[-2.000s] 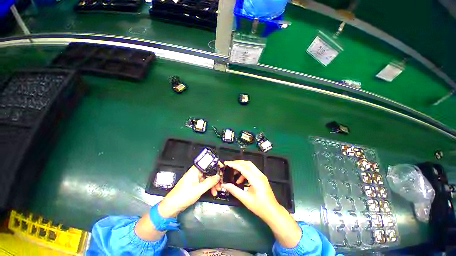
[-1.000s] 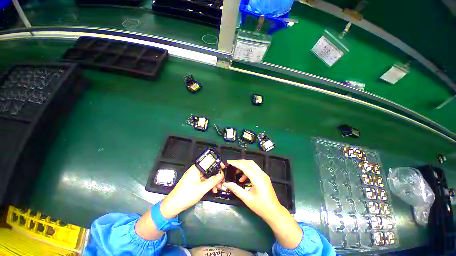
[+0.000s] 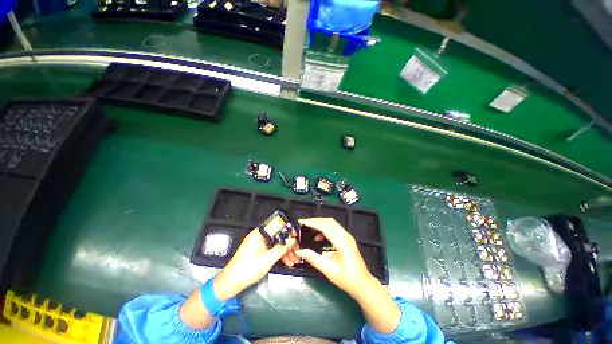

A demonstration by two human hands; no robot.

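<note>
My left hand (image 3: 249, 261), with a light blue wrist band, holds a black squarish electronic unit (image 3: 274, 227), its yellowish-white face up, above a black compartment tray (image 3: 207, 252). My right hand (image 3: 343, 261) is close to the unit's right side, thumb and forefinger apart over the tray; the area between them is dark, so I cannot tell whether it pinches a part. A white-faced piece (image 3: 217, 244) lies in the tray's front left pocket. Several units lie behind the tray, among them a white-faced one (image 3: 300, 184).
Clear blister tray (image 3: 439, 269) with copper-and-white parts is at right, beside a clear plastic bag (image 3: 537, 242). Stacked black trays (image 3: 50, 195) stand at left, a yellow tray (image 3: 54, 319) lower left. Another black tray (image 3: 161, 91) lies near the metal rail (image 3: 402, 122).
The black tray and two units near the rail have moved right relative to the row of units behind my tray. The held unit has turned slightly. Both hands stay almost in place.
</note>
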